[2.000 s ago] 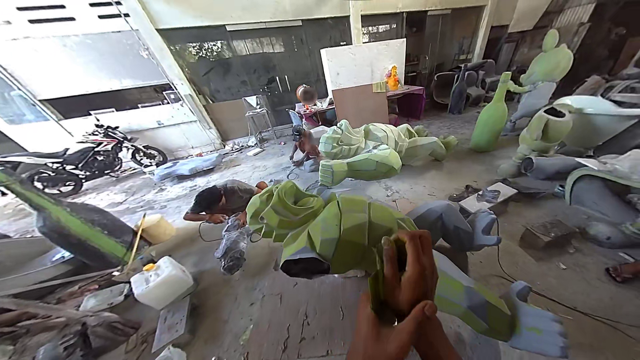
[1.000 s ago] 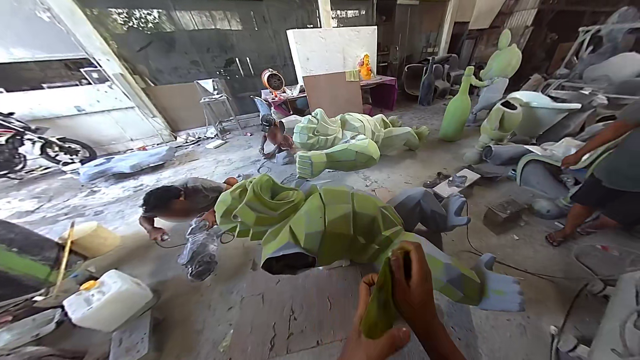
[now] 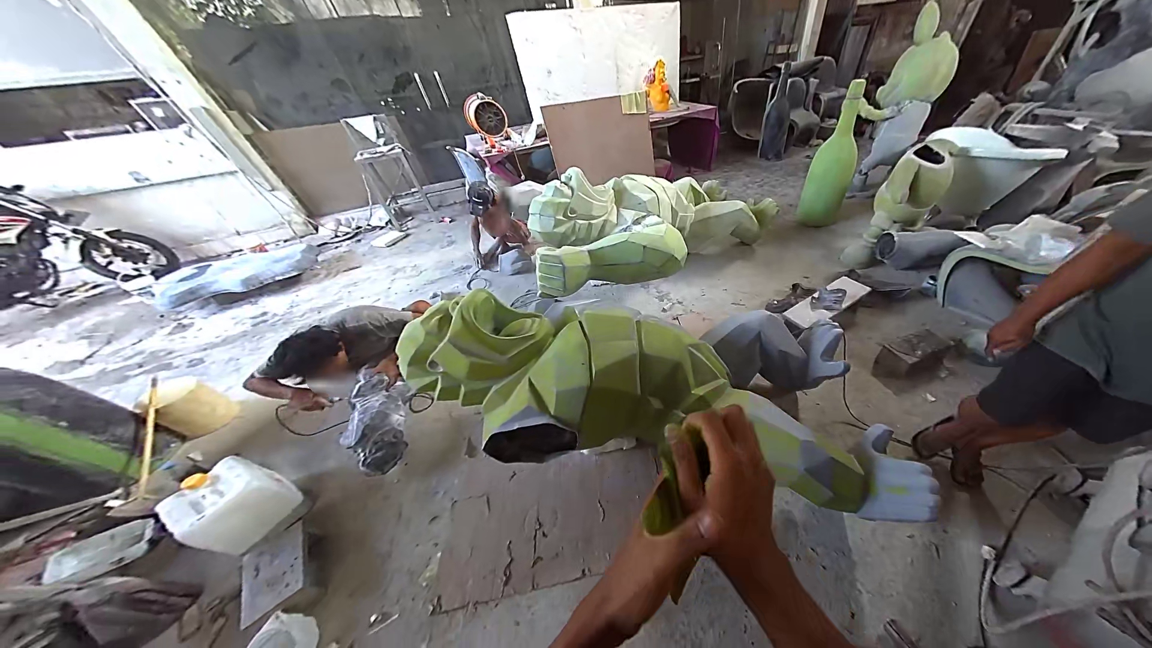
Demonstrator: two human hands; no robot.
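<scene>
Both my hands meet low in the view, right of centre. My left hand (image 3: 661,549) and my right hand (image 3: 729,468) are closed on a thin olive-green sheet-like piece (image 3: 664,499), its material unclear; part of it hangs below my fingers. Beyond them a large faceted green and grey figure (image 3: 612,373) lies on its side or back, with a dark round opening (image 3: 531,441) at its near side. Its grey hand or foot part (image 3: 903,488) points right. My hands overlap the figure in the view; whether they touch it I cannot tell.
One person (image 3: 342,346) crouches at the left of the figure by a plastic-wrapped piece (image 3: 376,427). Another bends beside a second faceted figure (image 3: 621,243). A third person (image 3: 1071,333) stands at right. A white jerrycan (image 3: 229,504), cables and a green bottle sculpture (image 3: 832,166) stand or lie around.
The person at the right edge has come further into view, moving left. My hands have shifted on the green piece and stay together. The view has turned somewhat to the right since the first frame.
</scene>
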